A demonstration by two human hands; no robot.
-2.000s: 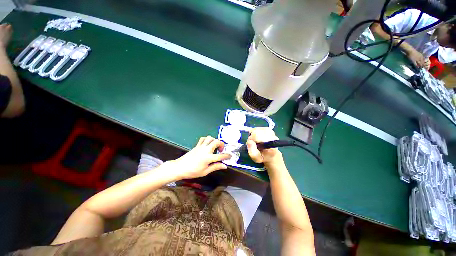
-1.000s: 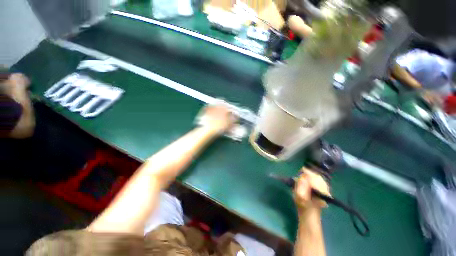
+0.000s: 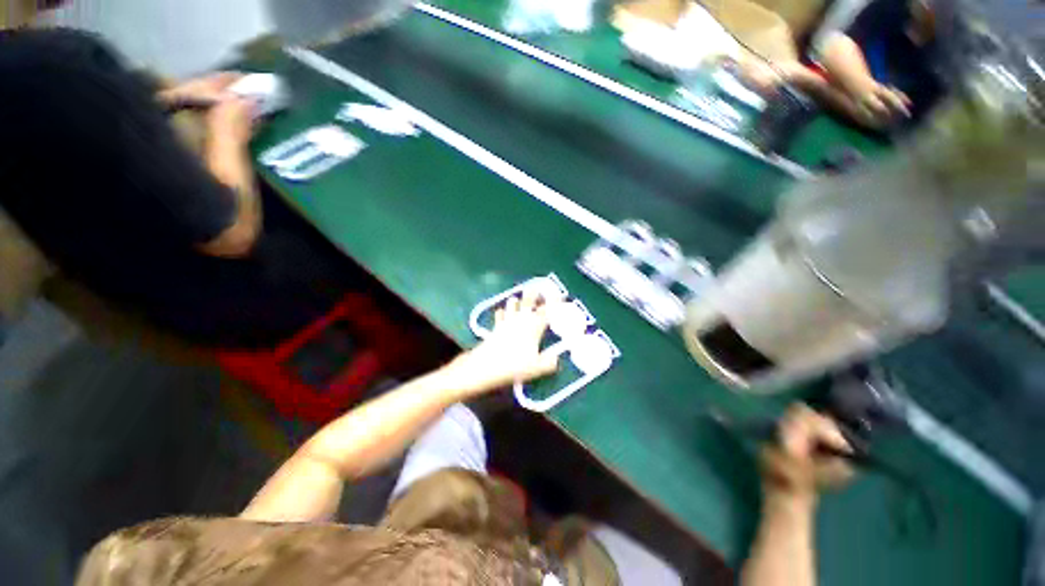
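White oval-loop product units (image 3: 558,387) lie side by side on the green bench near its front edge. My left hand (image 3: 518,343) lies over them with fingers spread; whether it grips one cannot be told. My right hand (image 3: 811,444) is at the lower right, closed around a thin dark pen-like tool (image 3: 743,425) that points left; it is blurred. Another group of white units (image 3: 633,286) lies behind my left hand, beside the white line.
The white fume hood (image 3: 819,280) hangs at the right above my right hand. A dark stand (image 3: 857,401) is under it. A person in black (image 3: 103,183) sits at the left, near white units (image 3: 309,152). A red stool (image 3: 315,357) stands below the bench.
The view has turned left. My left hand has come back from beside the hood to units near the front edge. My right hand still holds the tool, away from the units.
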